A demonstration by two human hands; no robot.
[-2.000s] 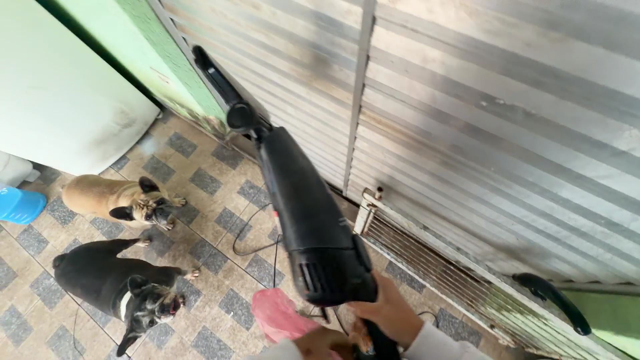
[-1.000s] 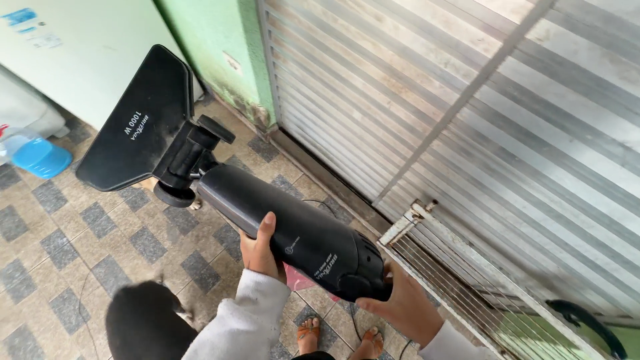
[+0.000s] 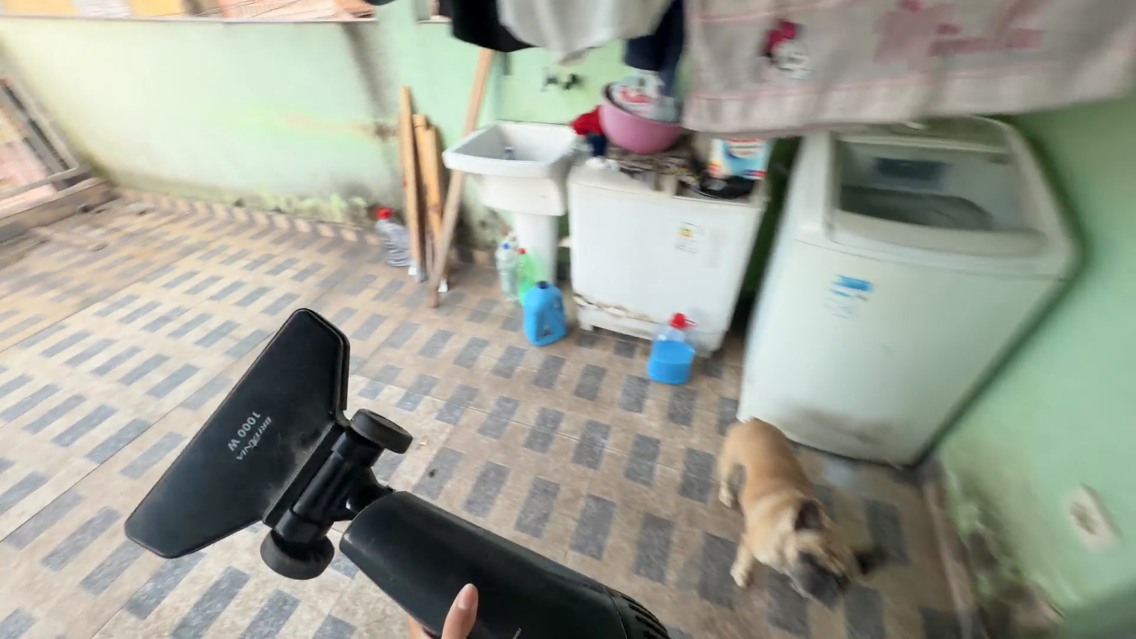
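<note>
A black Britânia upright vacuum cleaner [image 3: 497,568] crosses the lower part of the view, its wide floor head [image 3: 240,444] raised at the left with two small wheels at the joint. My left hand [image 3: 448,617] holds the body from below; only a thumb and a bit of another finger show at the bottom edge. The rear end of the vacuum runs out of view at the bottom, and my right hand is not visible.
A tan dog [image 3: 777,506] stands on the tiled floor at the right. Behind are a washing machine [image 3: 887,337], a white appliance [image 3: 661,257], a utility sink [image 3: 510,160], a jug of blue liquid [image 3: 672,355], a blue container [image 3: 544,315] and leaning wooden boards [image 3: 430,177]. Laundry hangs above.
The view has swung from the metal shutter to the laundry corner. My right hand, on the vacuum's rear end one second ago, has gone out of view.
</note>
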